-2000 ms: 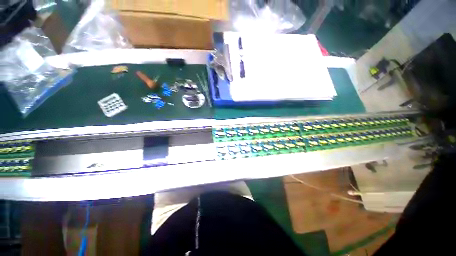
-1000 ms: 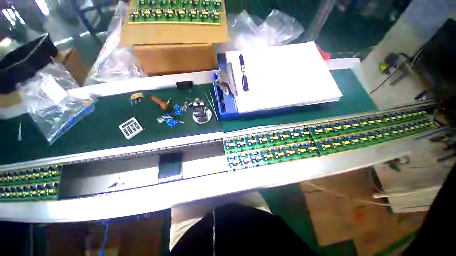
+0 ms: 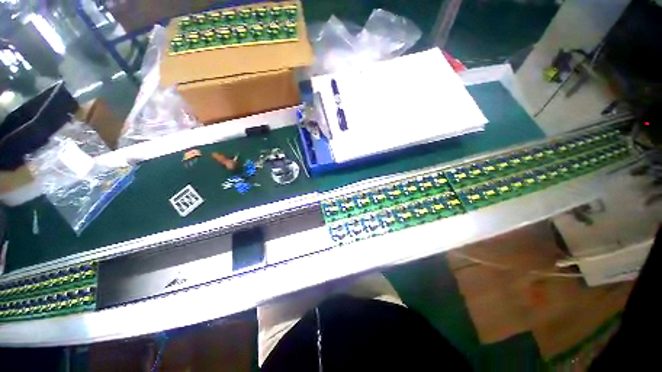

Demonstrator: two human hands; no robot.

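Observation:
Neither of my hands is in the picture. In front of me a pale conveyor rail (image 3: 218,290) runs from lower left to upper right. Two green circuit board panels with yellow and blue components lie end to end in it, the nearer one (image 3: 395,207) at the centre right and another (image 3: 537,168) beyond it. A further panel (image 3: 51,290) lies at the left end. In the gap between them sits a dark rectangular plate (image 3: 249,249), with small dark bits to its left.
Behind the rail on the green mat (image 3: 145,211) are a small white gridded pad (image 3: 186,200), blue components (image 3: 236,184), a round metal device (image 3: 284,170) and a blue clipboard box (image 3: 319,154) with white sheets (image 3: 406,105). A cardboard box (image 3: 239,94) bears another panel (image 3: 236,27). Plastic bags (image 3: 76,171) lie left.
The view has shifted and tilted, so the rail slopes more steeply. The panel on the cardboard box has come fully into view. The things on the bench look unmoved.

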